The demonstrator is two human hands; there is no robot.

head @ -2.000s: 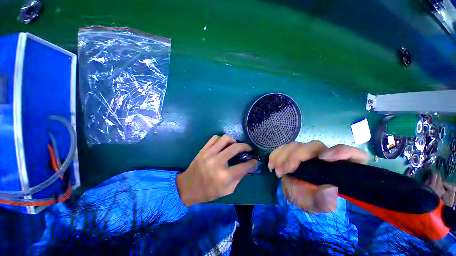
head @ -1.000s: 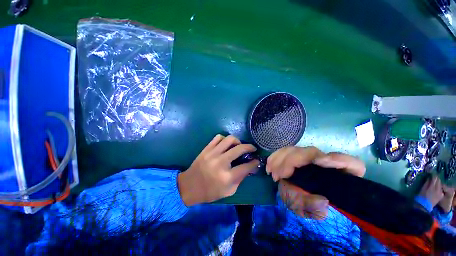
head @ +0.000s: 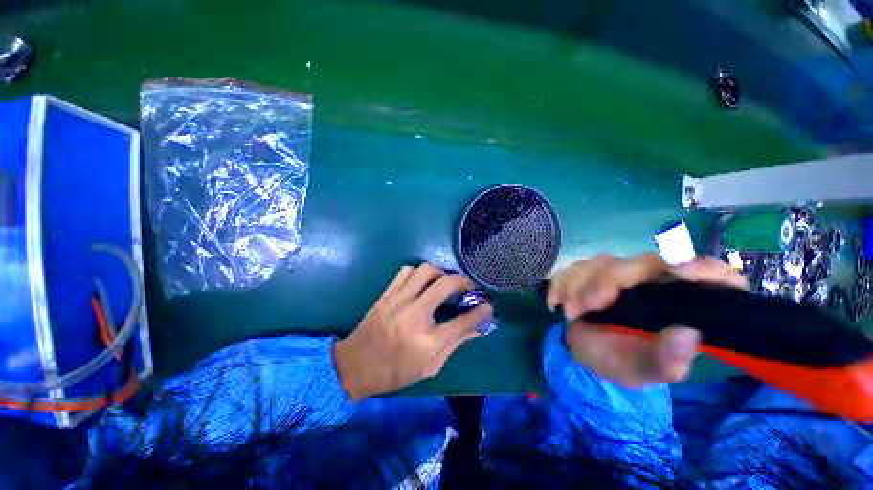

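My left hand [head: 407,330] holds a small dark, shiny round part [head: 473,301] against the green bench, just below the screw dish. My right hand [head: 622,316] is shut on the thick black-and-orange electric screwdriver [head: 737,321], which points left; it is slightly blurred. The screwdriver's tip end is beside the dish's lower right rim, apart from the part. The round black screw dish [head: 509,251] holds tiny dark screws heaped at its upper left; its dimpled bottom shows at the lower right.
A clear zip-lock bag [head: 230,191] lies left of the dish. A blue box [head: 86,239] with grey and orange-red tubes stands far left. At right are a white slip [head: 675,243], a grey metal bar [head: 785,182] and piled shiny rings [head: 796,263]. Round parts lie on the brighter green strip.
My right hand and the screwdriver have moved right and slightly up, away from the part. More of the part shows. My left hand stays in place. The camera view has shifted slightly.
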